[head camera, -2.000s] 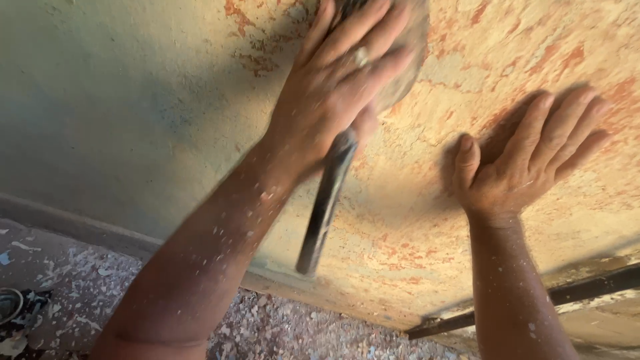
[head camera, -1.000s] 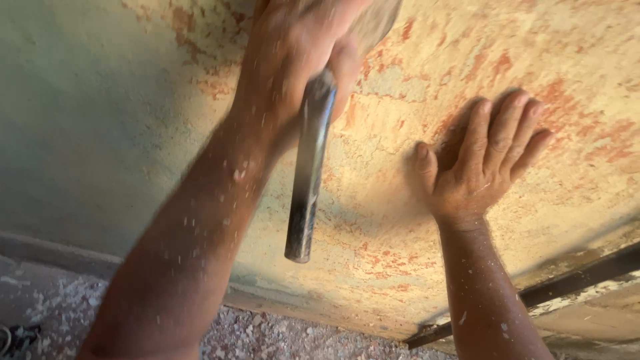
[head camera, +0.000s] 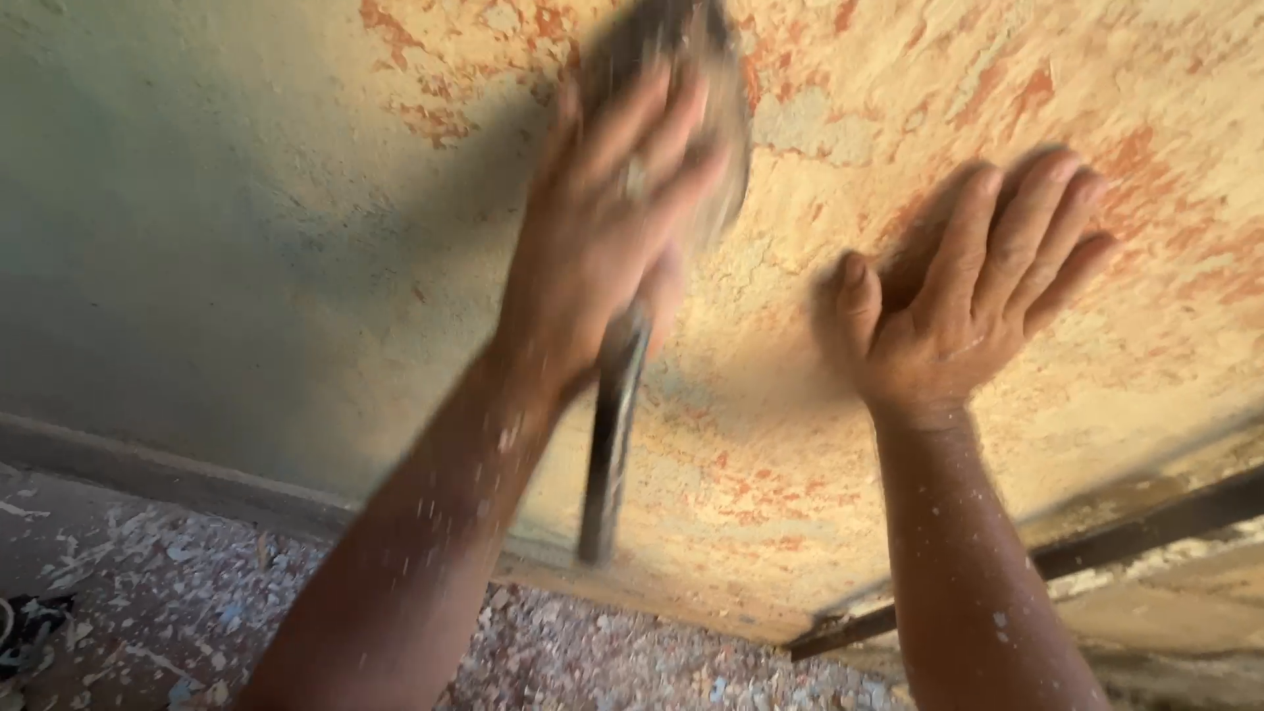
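My left hand (head camera: 612, 217) is blurred and lies over a broad, flat-headed tool (head camera: 726, 128) near the top centre, against a wall with worn paint (head camera: 790, 326). Below the wrist a dark, round handle (head camera: 614, 444) points down; it appears to belong to that tool, whose exact kind I cannot tell. Fingers curl around behind its upper end, and a ring shows on one finger. To the right, my right hand (head camera: 953, 296) rests palm down on the wall, fingers spread, holding nothing. Pale flecks dot both forearms.
Paint flakes (head camera: 592, 652) cover the floor along the wall's foot. A grey skirting strip (head camera: 178, 474) runs at the lower left. A dark bar (head camera: 1145, 528) slants up at the lower right. A dark object (head camera: 35, 627) lies on the floor at the left edge.
The left hand and the tool shift between the frames; one second ago the head was mostly cut off by the top edge, and now more of it shows. My right hand stays spread on the wall.
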